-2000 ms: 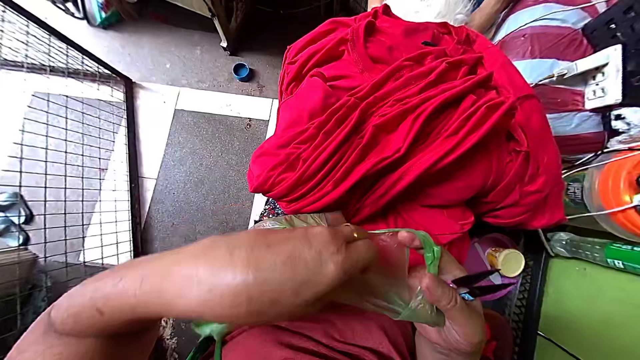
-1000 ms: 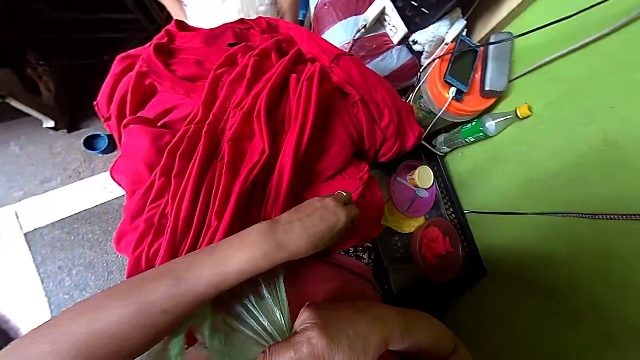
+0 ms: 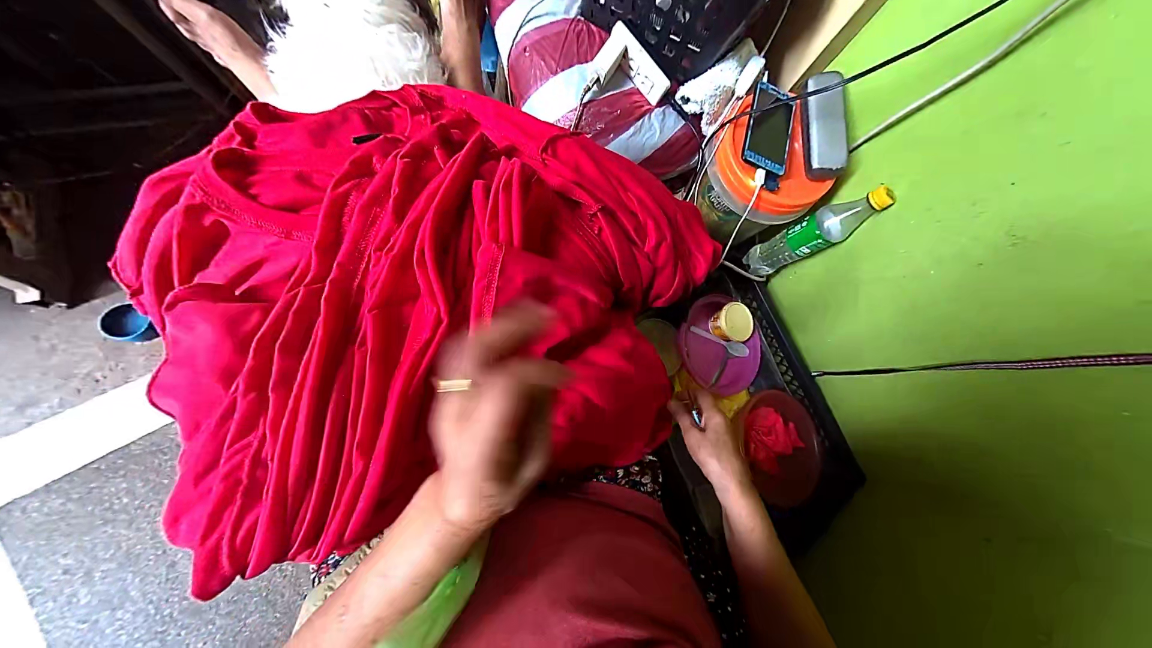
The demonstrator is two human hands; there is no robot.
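A large heap of red fabric garments (image 3: 360, 297) spreads in front of me. My left hand (image 3: 495, 414), blurred and wearing a gold-coloured ring, is over the heap's near right part, its fingers apart and nothing seen in it. A light green plastic bag (image 3: 441, 598) lies beside that forearm. At the right, my right hand (image 3: 711, 436) reaches down by a purple bowl (image 3: 697, 364) and some yellow material (image 3: 738, 403). A small shiny thing shows at its fingertips; whether they grip it cannot be told. A jar with a pale yellow lid (image 3: 732, 321) and a spoon (image 3: 720, 341) lie in the bowl.
A black crate (image 3: 832, 450) holds the bowl and a reddish container (image 3: 792, 477) with red cloth scraps. Near the green wall (image 3: 990, 270) are a plastic bottle (image 3: 819, 236), an orange-lidded tub (image 3: 801, 192) with a phone (image 3: 769, 128), and a power strip (image 3: 630, 63). Another person's arms (image 3: 220, 40) show beyond the heap.
My left hand has lifted off the fabric near the bowl and moved left. My right hand has left the green plastic bag and reached forward to the crate. The view has swung right since two seconds ago.
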